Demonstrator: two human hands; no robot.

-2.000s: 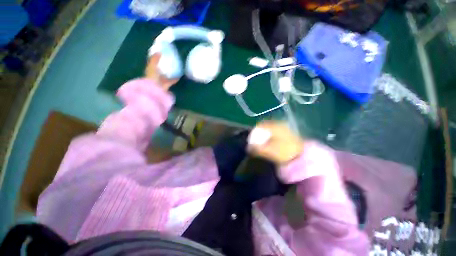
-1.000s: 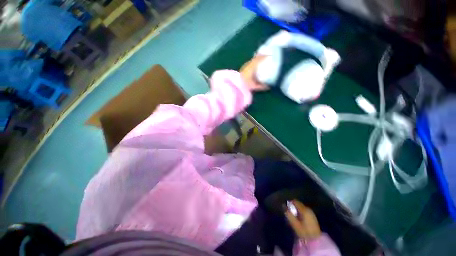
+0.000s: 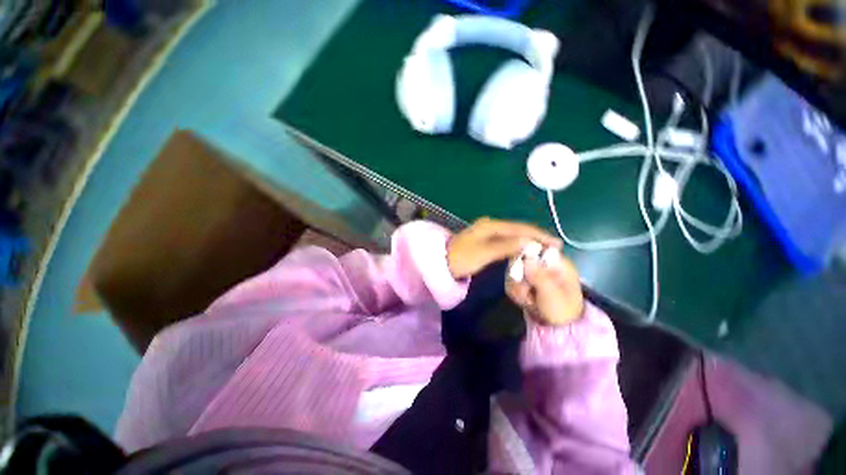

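The white-and-pale-blue headphones [image 3: 508,100] lie on the green bench top, touched by neither hand. My right hand [image 3: 549,289] is at the bench's near edge, its fingers closed on small white pieces [image 3: 531,252]. My left hand [image 3: 490,245] reaches across from the left, with its fingertips at the same white pieces; whether it grips one is hidden. A round white puck [image 3: 553,167] with white cables [image 3: 655,199] lies on the bench beyond my hands, with small white plugs among the cables.
A blue tray [image 3: 788,176] stands at the right. A pink mat [image 3: 765,408] with a black mouse [image 3: 714,453] is at the lower right. An open brown carton [image 3: 190,232] is beside the bench at the left, on the pale green floor.
My left hand has let go of the headphones, now resting on the bench, and has come to my right hand. My right hand has risen from near the lap to the bench edge.
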